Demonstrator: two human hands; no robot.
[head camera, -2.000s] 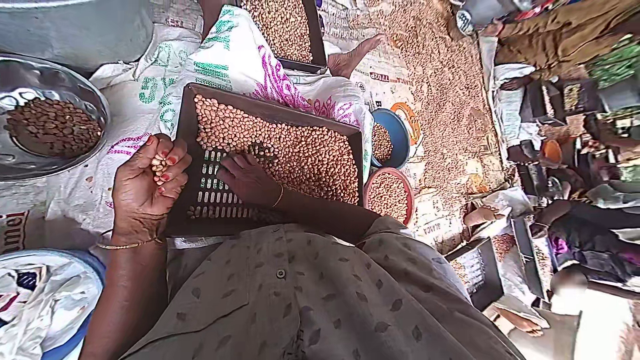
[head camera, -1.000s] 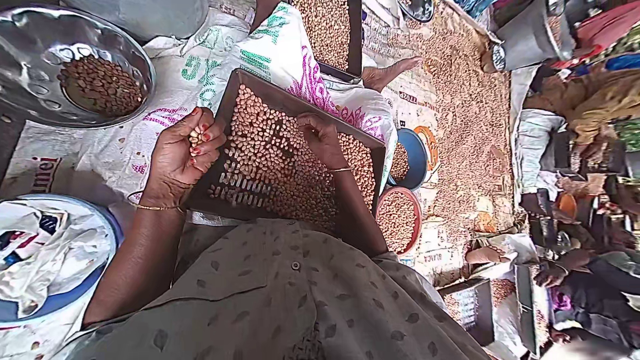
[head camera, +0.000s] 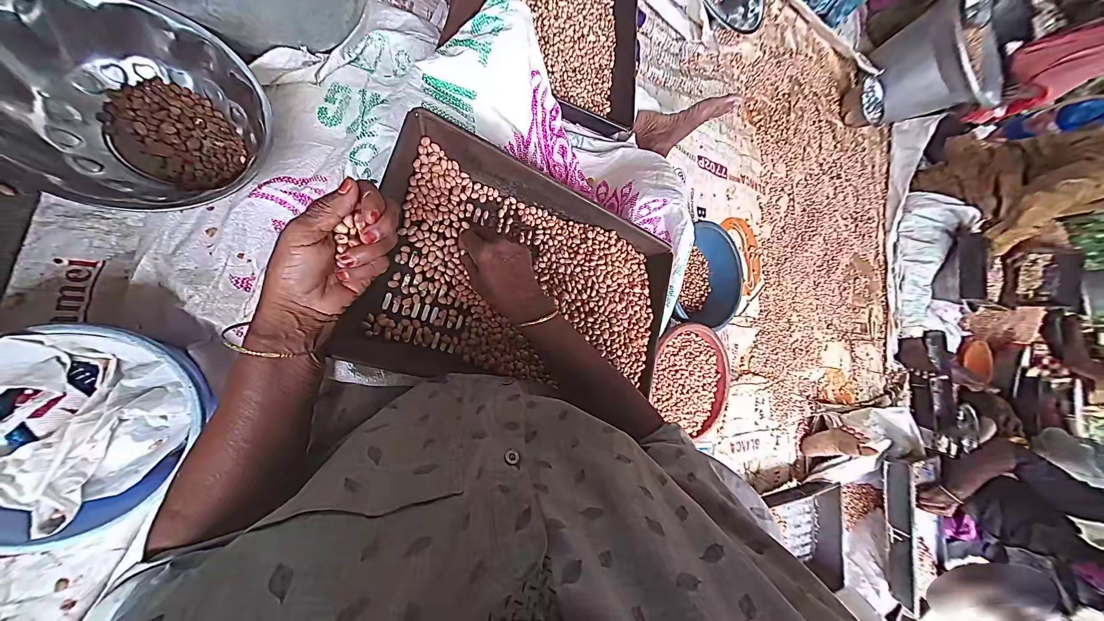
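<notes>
A dark tray with a slotted base (head camera: 539, 185) lies tilted at my lap, full of shelled nuts, likely peanuts (head camera: 595, 276). Bare slots show at its lower left. My left hand (head camera: 332, 246) is closed around a small bunch of pale nuts (head camera: 348, 237) at the tray's left edge, palm up. Inside the tray, my right hand (head camera: 504, 267) reaches down onto the nuts with bent fingers; the fingertips are partly hidden, and whether they pinch a nut cannot be told. A bangle circles each wrist.
Left are a steel basin of darker pieces (head camera: 259, 112) and a blue tub with white cloth (head camera: 203, 388). Right of the tray stand a blue bowl (head camera: 729, 272) and a red bowl (head camera: 723, 371) of nuts. Another tray (head camera: 625, 60), a person's foot (head camera: 686, 121) and spread nuts (head camera: 819, 172) lie beyond.
My right hand went from the slots at the tray's left to its upper middle, then back somewhat left. More nuts cover the left slots than two seconds ago. My left hand stays closed on nuts.
</notes>
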